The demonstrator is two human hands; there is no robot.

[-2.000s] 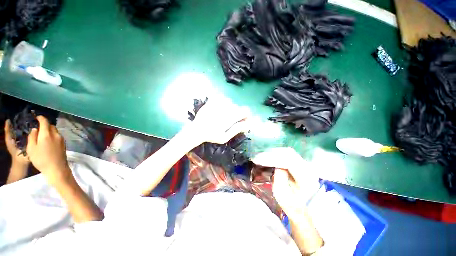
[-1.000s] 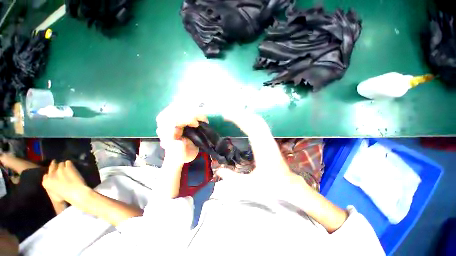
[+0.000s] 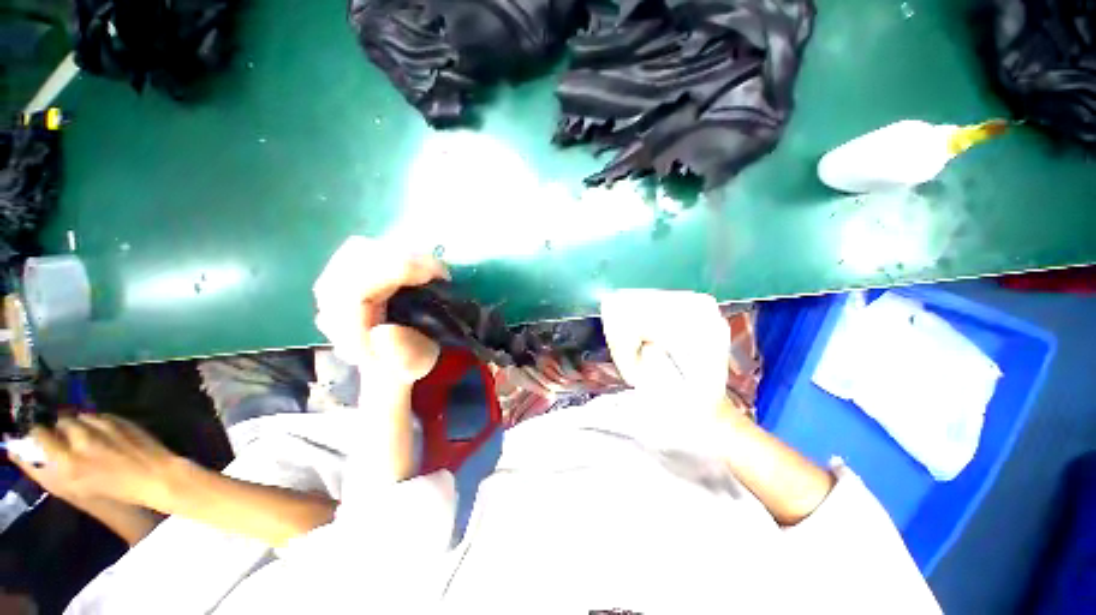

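Note:
A black glossy flexible piece [image 3: 442, 317] is held at the table edge, above my lap. My left hand [image 3: 375, 315] pinches its left end between fingers and thumb. My right hand [image 3: 668, 342] is at the right, washed out by glare with its fingers hard to make out; whether it touches the piece's far end cannot be told. Bunches of black pieces [image 3: 691, 90] lie on the table beyond my hands. A white glue bottle [image 3: 887, 156] with a yellow nozzle lies on its side to the right.
The green table [image 3: 289, 180] has a bright glare patch. A translucent tub [image 3: 57, 300] stands at the left edge. A neighbour's hands [image 3: 90, 457] hold a small white item at lower left. A blue bin [image 3: 1016, 348] holding a white plastic bag [image 3: 919, 378] is beside my right leg.
My right hand has moved right from its arched position over the piece. My left hand still holds the piece. The small white bottle beside the tub is gone from the table. The view has shifted.

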